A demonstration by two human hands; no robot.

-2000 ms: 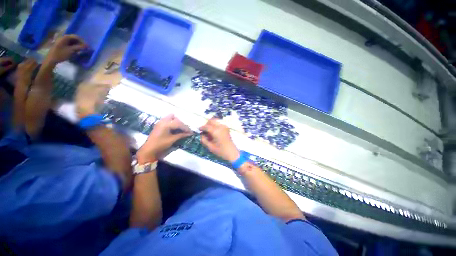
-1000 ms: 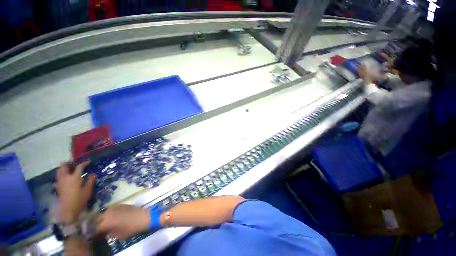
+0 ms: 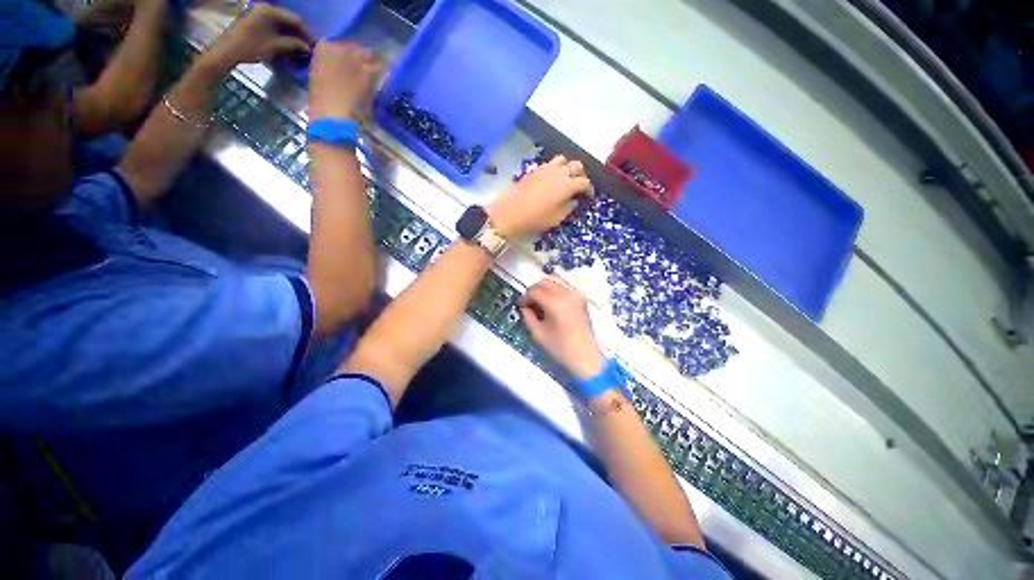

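Observation:
My left hand (image 3: 544, 198), with a dark-faced watch on its wrist, is at the upper left edge of the heap of small dark blue-violet and silver components (image 3: 652, 278). Its fingers are bent, and whatever lies between their tips is hidden or too small to tell. My right hand (image 3: 558, 317), with a bright blue wrist strap, is over the green circuit board strip (image 3: 726, 476) in the front track. Its fingers are curled down at the boards, and I cannot tell whether they hold a part. Pale parts show along the strip at the lower right.
A small red box (image 3: 649, 168) with a few parts stands beside a large blue tray (image 3: 765, 204) behind the heap. Another blue tray (image 3: 471, 79) holds dark parts at its near end. A neighbour's hands (image 3: 340, 77) and blue-strapped wrist are close on my left.
The camera has swung back to the left from the right end of the bench. My hands, close together a second ago, are now apart, the left at the heap and the right over the boards.

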